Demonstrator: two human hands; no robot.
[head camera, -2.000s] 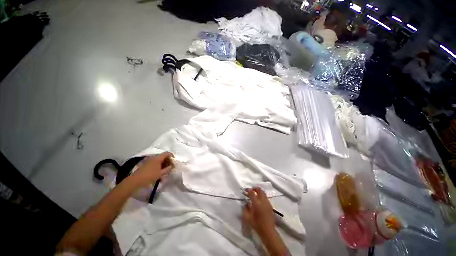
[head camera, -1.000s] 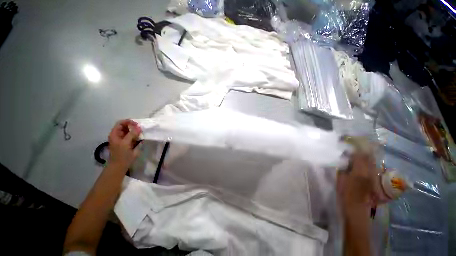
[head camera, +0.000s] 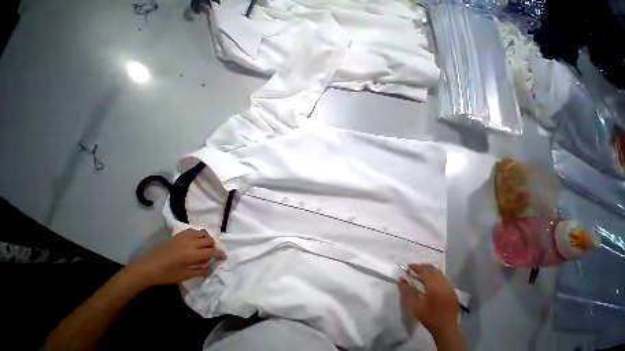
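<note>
A white shirt (head camera: 356, 164) lies spread open in front of me on a black hanger (head camera: 179, 193), hook to the left. One front edge lies flat with a thin dark line and tiny pale marks along it. My left hand (head camera: 194, 255) pinches the near front by the collar. My right hand (head camera: 426, 291) pinches the near placket (head camera: 329, 255) toward the hem. A thin dark tool (head camera: 464, 307) sticks out beyond my right hand; its grip is hidden.
A sleeve (head camera: 291, 86) stretches up the table (head camera: 89, 192) toward waiting white shirts (head camera: 370, 55). Clear bags (head camera: 476, 75) lie beyond right. A pink bottle (head camera: 524, 241) and an orange-brown lump (head camera: 511, 188) are at right. Dark thread scraps (head camera: 91, 156) lie left.
The far front was lifted by both hands and now lies flat. Both hands have moved to the near front, the right one back leftward. The view has shifted, so the waiting shirts sit higher.
</note>
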